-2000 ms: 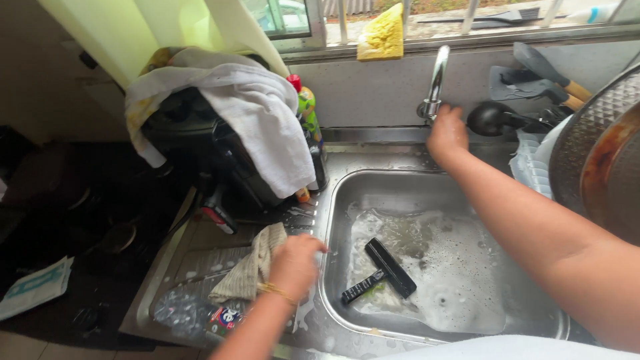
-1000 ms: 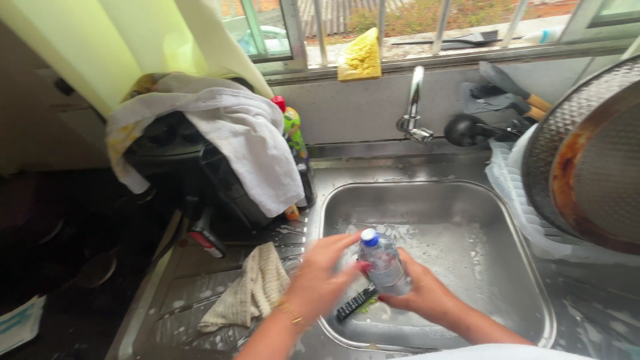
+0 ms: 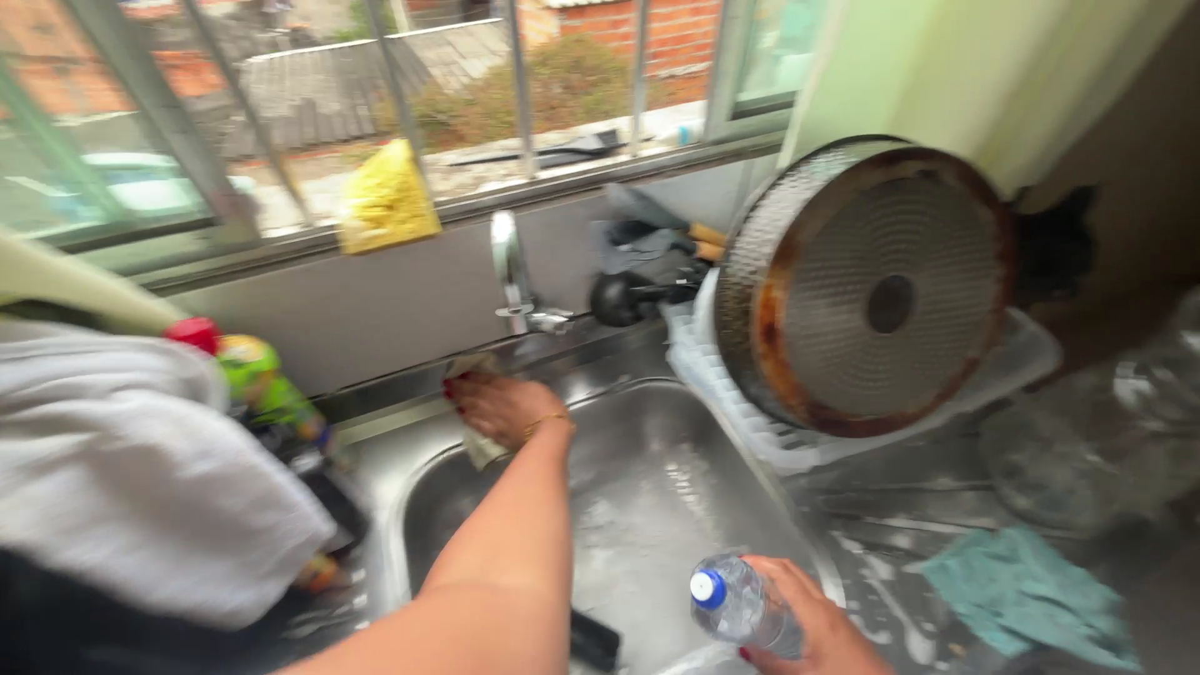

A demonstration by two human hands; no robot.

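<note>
My left hand (image 3: 502,408) presses a beige cloth (image 3: 485,448) flat on the steel ledge behind the sink, left of the faucet (image 3: 514,272). In my right hand (image 3: 816,619) is a clear plastic bottle (image 3: 750,609) with a blue and white cap, tilted over the front right of the sink basin (image 3: 647,487). A black object (image 3: 593,642) lies low in the basin, partly hidden by my left forearm.
A large pan (image 3: 881,291) leans in a white dish rack (image 3: 797,455) at the right, with a teal cloth (image 3: 1036,591) in front. At the left, a white towel (image 3: 141,459) hangs beside a green bottle with a red cap (image 3: 262,375). A yellow sponge (image 3: 389,202) rests on the windowsill.
My left hand has moved from the bottle to the back ledge and now holds the beige cloth, which lay left of the sink. The bottle stays in my right hand. The view has swung right.
</note>
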